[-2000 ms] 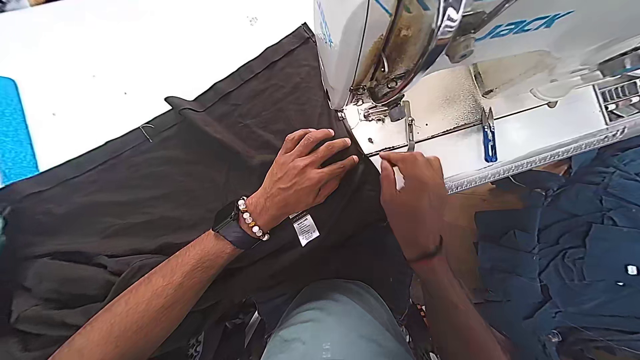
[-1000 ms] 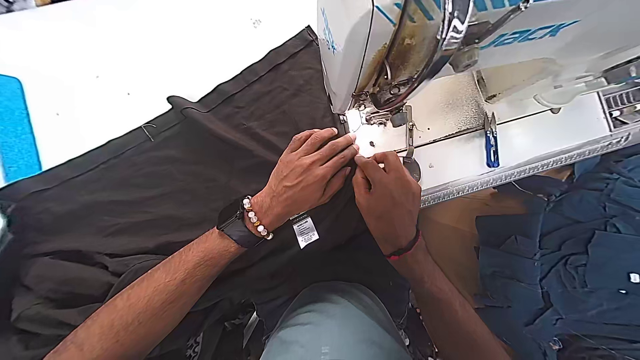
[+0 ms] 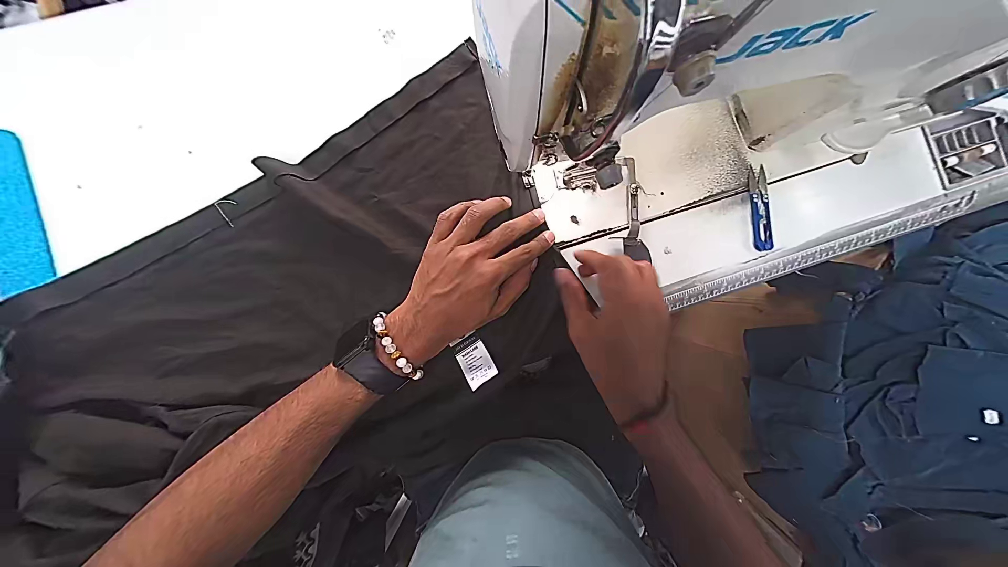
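Black fabric (image 3: 260, 315) with a folded, stitched edge lies over the white sewing table and drapes toward my lap. My left hand (image 3: 476, 272) rests flat on it, fingertips at the fabric's right edge beside the machine's needle plate. A white care label (image 3: 477, 365) shows on the fabric below that hand. My right hand (image 3: 618, 331) is just right of the fabric edge, thumb and index finger apart, with nothing seen between them. Above both hands is the presser foot area (image 3: 583, 175) of a Jack sewing machine (image 3: 756, 55); the fabric edge runs up along its left side.
Blue-handled thread snips (image 3: 761, 216) lie on the machine bed, right of a metal guide arm (image 3: 632, 205). A ruler tape (image 3: 827, 264) runs along the table's front edge. Dark blue fabric pieces (image 3: 882, 378) are heaped at the lower right. A blue mat (image 3: 22, 213) lies far left.
My right hand was at the fabric edge next to my left fingertips; it has since drawn slightly away, its thumb and index finger parting. My left hand has stayed flat on the fabric.
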